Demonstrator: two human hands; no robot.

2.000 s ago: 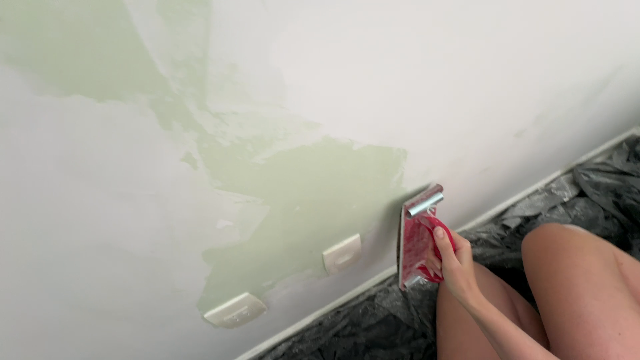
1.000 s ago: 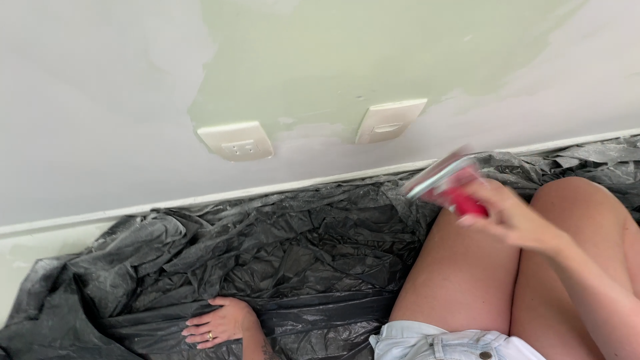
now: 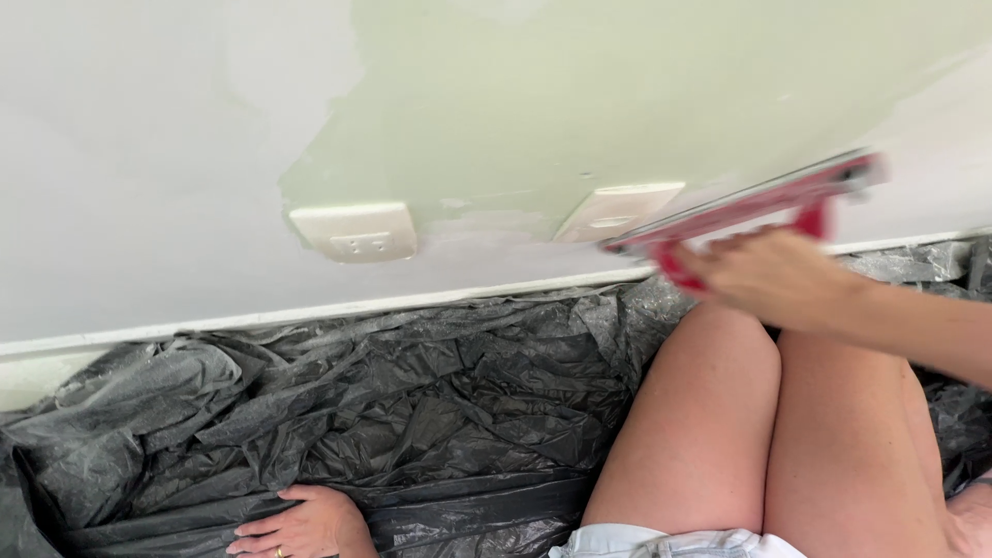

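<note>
My right hand point(image 3: 775, 275) is closed around the red handle of a hand sander point(image 3: 744, 205), a long plate with metal clamps, blurred by motion. The sander is at the wall point(image 3: 496, 116), just right of the right wall plate and partly in front of its lower corner; whether it touches the wall I cannot tell. Patches of grey-white and pale green cover the wall. My left hand point(image 3: 310, 523), with a ring, rests palm down and fingers spread on black plastic sheeting point(image 3: 449, 411) at the bottom, holding nothing.
A white power socket plate point(image 3: 356, 232) sits low on the wall, with a second white wall plate point(image 3: 624, 209) to its right. A white skirting board point(image 3: 310, 314) runs along the wall's foot. Crumpled, dusty sheeting lies against it. My bare legs point(image 3: 697, 434) are at the lower right.
Since one second ago, my right hand has raised the sander from over my knees to the wall beside the right plate. My left hand stays on the sheeting. The view swung down and left earlier.
</note>
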